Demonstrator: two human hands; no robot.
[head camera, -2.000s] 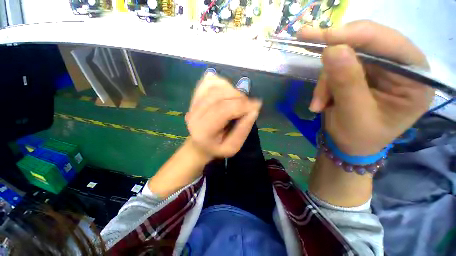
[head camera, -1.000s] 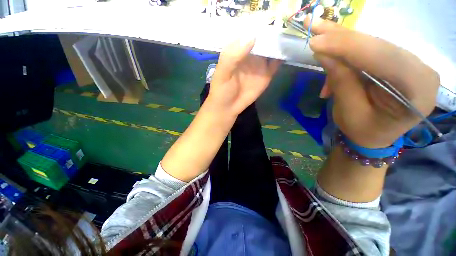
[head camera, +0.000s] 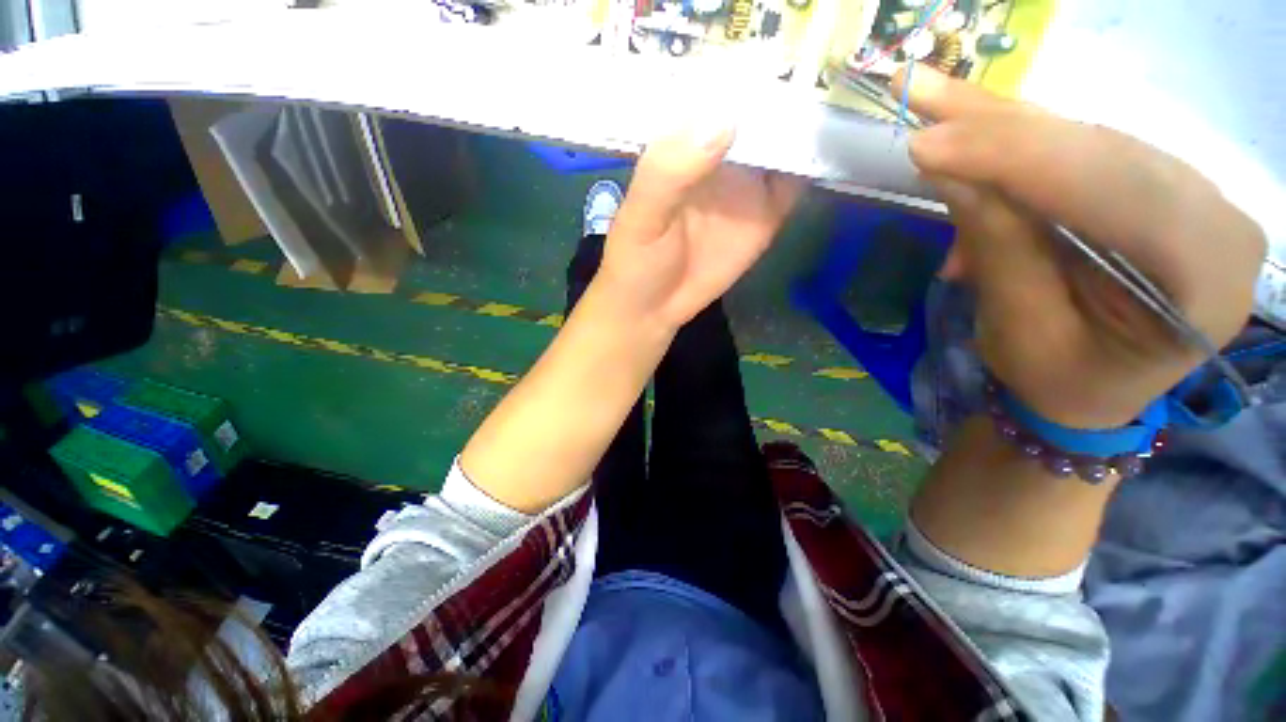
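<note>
My right hand (head camera: 1107, 261) is shut on long thin metal tweezers (head camera: 1145, 289), whose tips point up-left at the near end of a circuit board (head camera: 948, 45). Red and blue lead wires (head camera: 908, 102) show by the tips; whether the tips grip a wire I cannot tell. Another circuit board (head camera: 691, 26) lies to the left, cut off by the top edge. My left hand (head camera: 691, 233) rests at the line rail (head camera: 832, 147), thumb on top and fingers below the edge, partly hidden; it holds no small part that I can see.
A white bench edge (head camera: 353, 78) runs across the top. Cardboard sheets (head camera: 303, 191) stand below it at left. Green and blue boxes (head camera: 127, 459) are at lower left. A person's grey-blue clothing (head camera: 1199, 529) is close at right. A blue frame (head camera: 867, 332) stands under the bench.
My left hand, blurred below the bench earlier, has moved up to the rail. My right hand has moved slightly right and down, its tweezer tips now at the board's wires. The boards appear shifted in view.
</note>
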